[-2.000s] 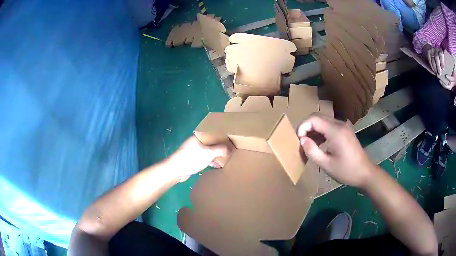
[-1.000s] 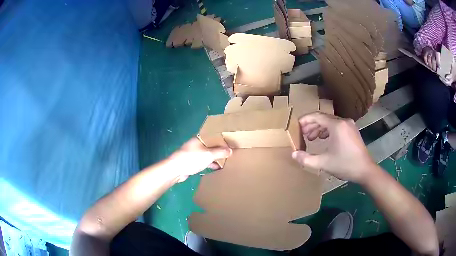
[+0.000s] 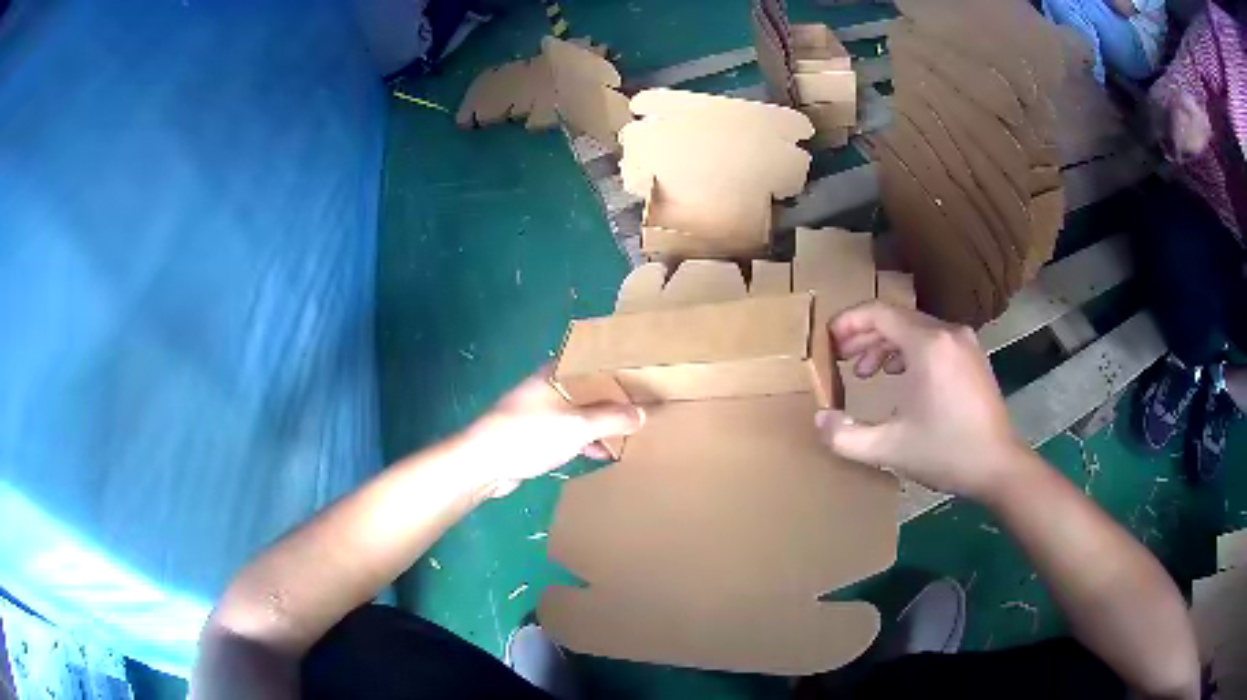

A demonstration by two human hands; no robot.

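Observation:
A part-folded brown cardboard blank [image 3: 725, 492] is held up in the middle of the view. Its far panels are folded up into a narrow tray shape, and its broad lid panel with rounded ears hangs flat toward me. My left hand [image 3: 547, 431] grips the folded left end, thumb on the inside. My right hand [image 3: 909, 390] holds the right end panel, thumb at its lower corner and fingers curled behind it. Further flat blanks [image 3: 704, 283] lie just beyond the held piece, partly hidden by it.
A part-folded blank [image 3: 711, 164] lies beyond, on a wooden pallet [image 3: 1094, 372]. A fanned pile of blanks [image 3: 957, 178] stands right. A folded box [image 3: 823, 89] is at the back. A blue-wrapped load [image 3: 192, 301] fills the left. A person in pink [image 3: 1217, 110] sits at right.
The right end panel has swung upright and now closes the folded end. The held blank has turned slightly and its lid lies squarer to me. The right hand's fingers have moved closer around the end.

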